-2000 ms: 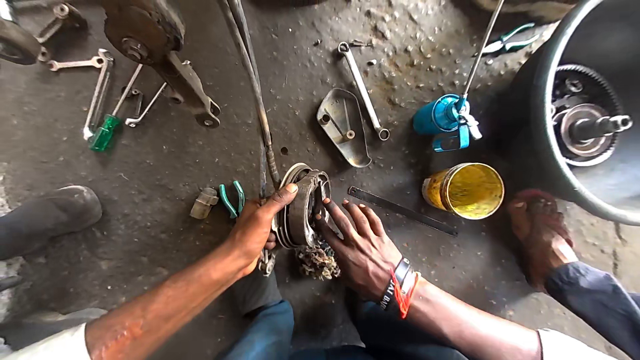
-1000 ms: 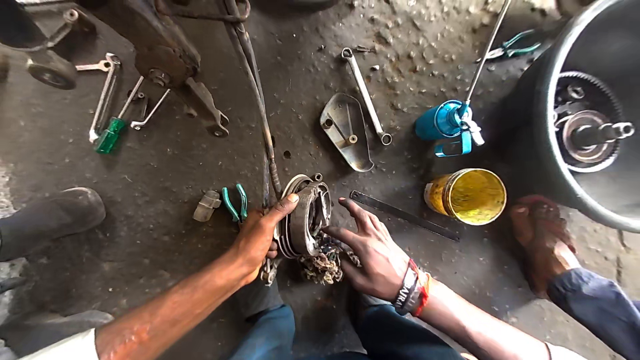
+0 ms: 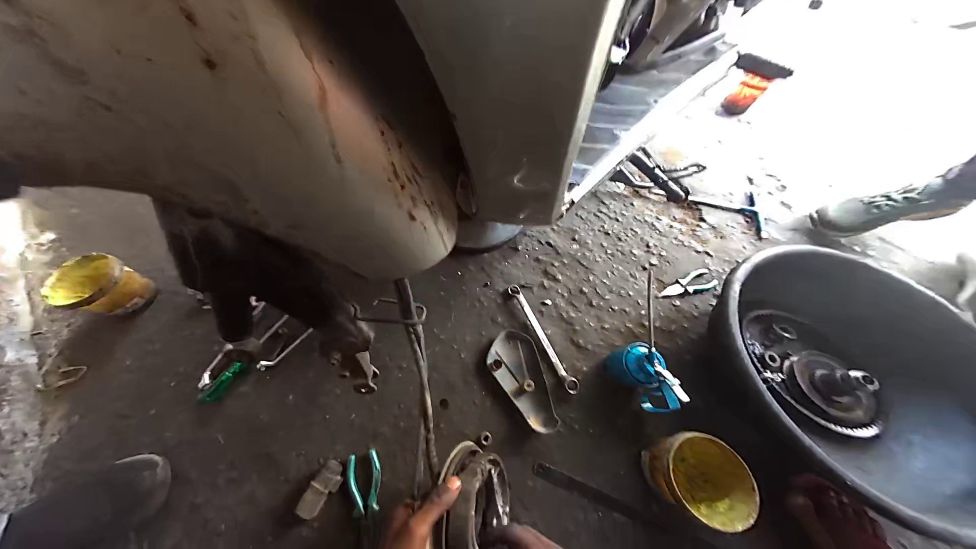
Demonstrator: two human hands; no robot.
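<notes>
At the bottom edge of the head view my left hand (image 3: 423,518) grips the left rim of a round metal drum assembly (image 3: 461,492) with a worn cable beside it. My right hand (image 3: 526,536) is mostly cut off by the frame; its visible fingers are at the drum's lower right opening, and whether they hold anything is unclear. Teal-handled pliers (image 3: 364,484) and a small metal block (image 3: 319,489) lie left of the drum. A flat dark metal strip (image 3: 587,488) lies to its right, and a small nut or bushing (image 3: 485,438) just above it.
A rusty vehicle body panel (image 3: 366,152) overhangs the top. Ahead lie a metal cover (image 3: 524,381) and a ring spanner (image 3: 543,339). On the right stand a blue oil can (image 3: 640,370), a yellow tin (image 3: 713,480) and a black tub (image 3: 732,305) with gears. A green-handled screwdriver (image 3: 225,381) lies left.
The view has tilted up strongly, bringing in the vehicle body. Between the two earlier frames my right hand moved slightly back from the drum; my left hand stays on its rim.
</notes>
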